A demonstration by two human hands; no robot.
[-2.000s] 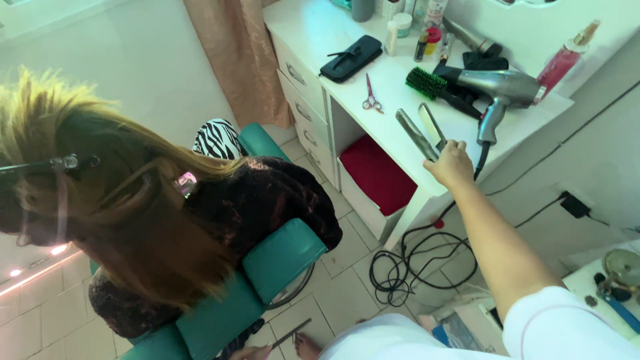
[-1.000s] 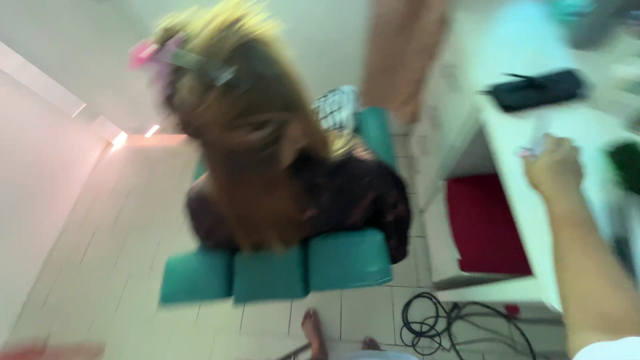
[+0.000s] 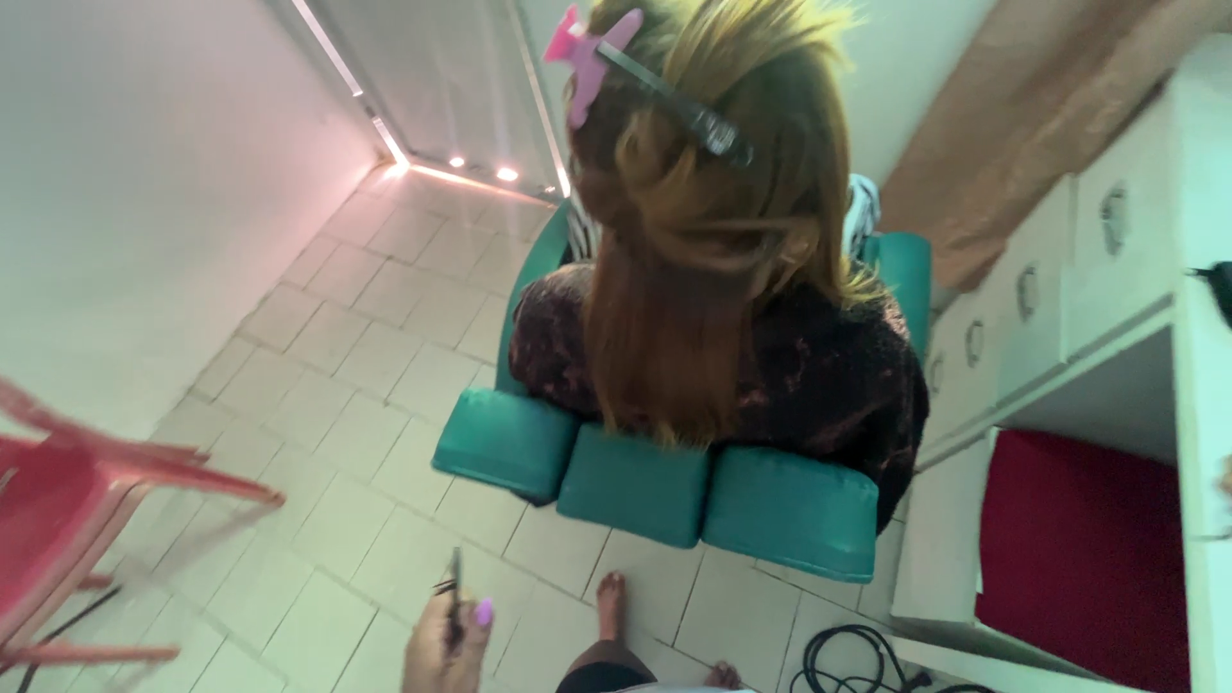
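My left hand (image 3: 448, 640), at the bottom centre-left, is closed on a thin dark comb (image 3: 455, 587), whose tip points up. It is below and left of a seated person, seen from behind in a teal padded chair (image 3: 630, 481). The person's long hair (image 3: 674, 337) hangs down the back, with its lower part loose. Upper sections are held by a pink claw clip (image 3: 589, 63) and a dark sectioning clip (image 3: 679, 104). At the right edge, only a blurred bit of my right hand (image 3: 1226, 476) shows beside the white counter; what it holds is hidden.
A white cabinet (image 3: 1044, 289) with drawers stands on the right, a red panel (image 3: 1083, 549) below it. Coiled black cable (image 3: 852, 654) lies on the tiled floor near my bare feet. A red plastic chair (image 3: 87, 481) is at the left, and a brown curtain (image 3: 1020, 115) hangs behind.
The view has swung left. The flat iron that my right hand held two seconds ago is out of view. My left hand with the comb has come up into clearer sight.
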